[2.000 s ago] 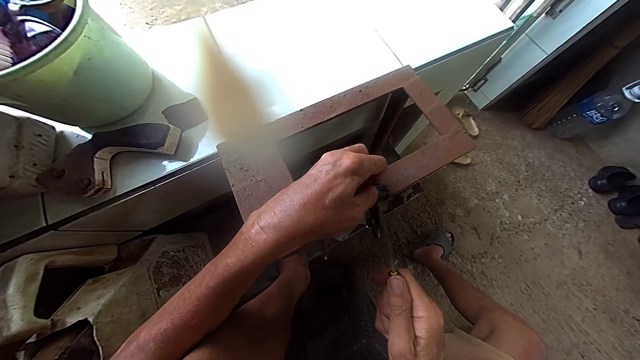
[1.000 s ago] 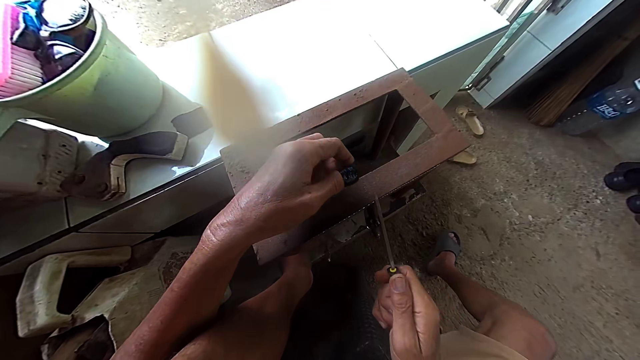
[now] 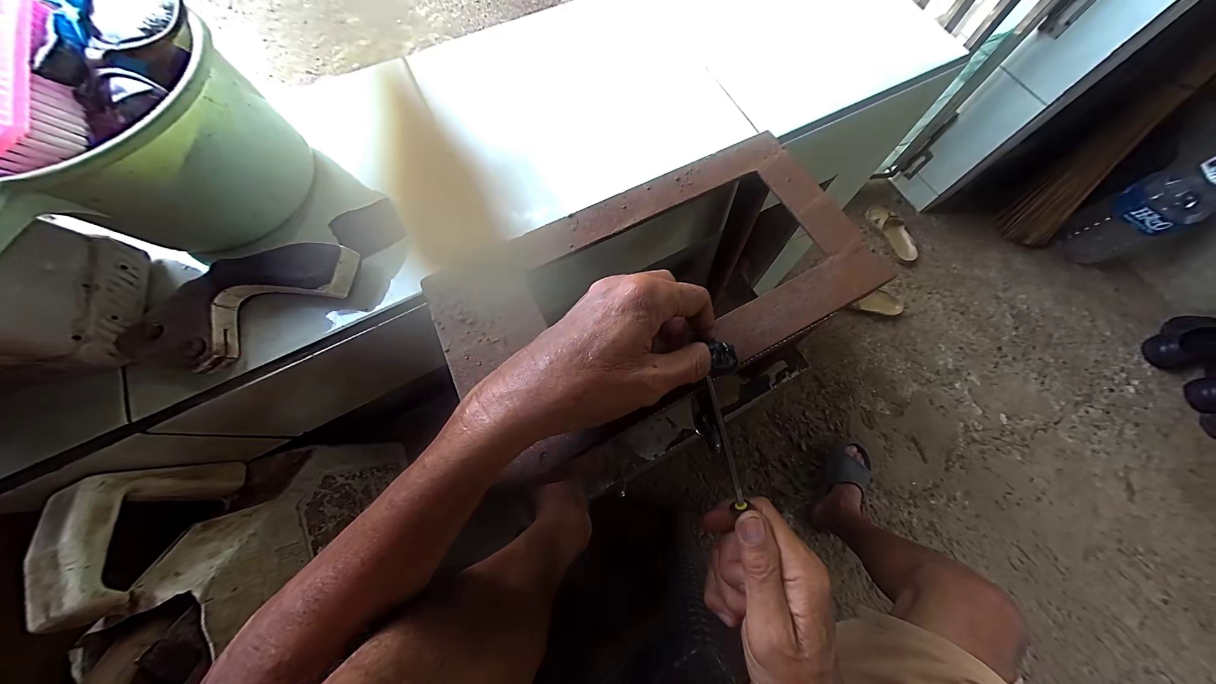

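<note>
A rusty rectangular metal frame (image 3: 812, 294) lies tilted in front of me, one edge against the white tiled ledge. My left hand (image 3: 632, 332) reaches across it and pinches a small black part (image 3: 722, 357) between thumb and fingers at the frame's near edge. Below it, my right hand (image 3: 774, 579) grips a screwdriver; its handle is mostly hidden in the fist. The screwdriver's thin metal shaft (image 3: 726, 446) points up toward the black part. Whether the tip touches that part cannot be told. Dark metal pieces sit under the near edge.
On the tiled ledge (image 3: 589, 104) stand a pale green bucket (image 3: 237, 161) holding a pink brush, and a worn curved part (image 3: 275, 275). Dirty plastic covers (image 3: 228, 560) lie at lower left. Sandals (image 3: 893, 236), a plastic bottle (image 3: 1154, 209) and a broom (image 3: 1092, 171) are at right.
My left hand, with the black part, has come down to the frame's near edge, by the screwdriver shaft. Two seconds ago it was also low at that edge. The right hand keeps its grip.
</note>
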